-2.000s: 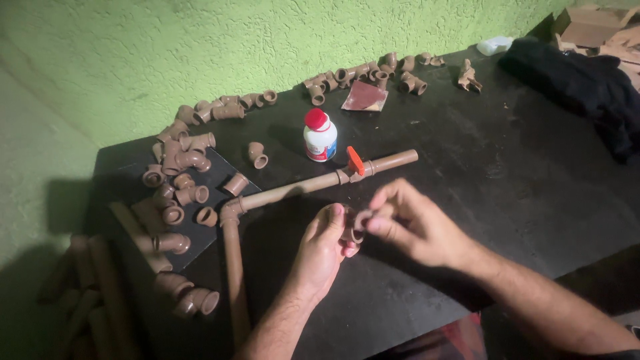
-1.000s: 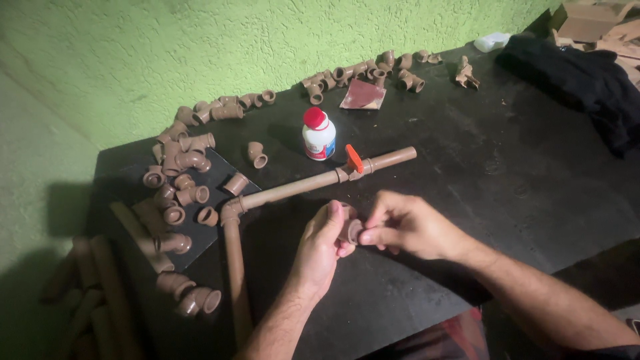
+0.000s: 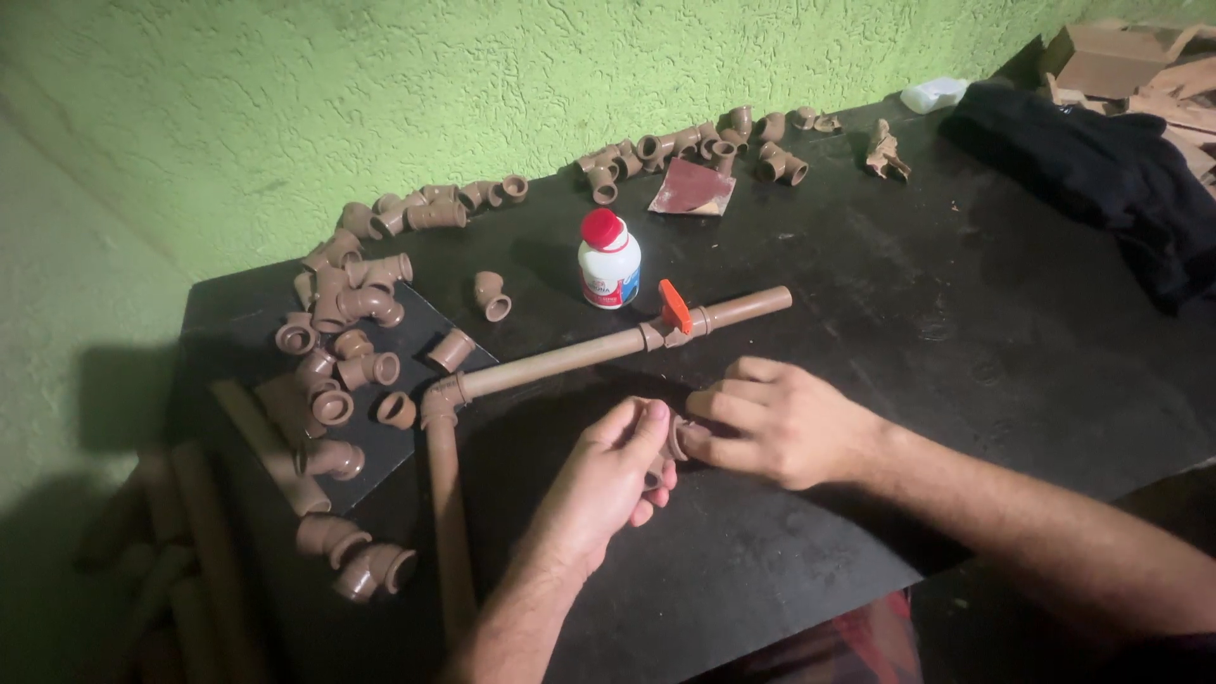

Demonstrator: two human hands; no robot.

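My left hand (image 3: pixel 608 475) grips a brown PVC pipe fitting (image 3: pixel 676 439), most of it covered by the fingers. The fingers of my right hand (image 3: pixel 779 423) are at the fitting's open rim; whether they hold something small there is hidden. Beyond both hands lies a brown pipe assembly (image 3: pixel 556 363), with an elbow (image 3: pixel 442 397) at its left corner and a ball valve with an orange handle (image 3: pixel 675 307) along its upper arm. Behind the pipe stands a white bottle with a red cap (image 3: pixel 610 266), upright.
Many brown fittings (image 3: pixel 366 304) crowd the table's left side and back edge. A reddish sandpaper piece (image 3: pixel 693 188) lies at the back. Loose pipes (image 3: pixel 204 532) are at lower left. Black cloth (image 3: pixel 1083 180) and cardboard (image 3: pixel 1111 57) occupy the far right.
Two seconds ago my right fingers were slightly raised above the fitting; now they are at its rim. My left hand has kept its grip, and the pipe assembly has not moved.
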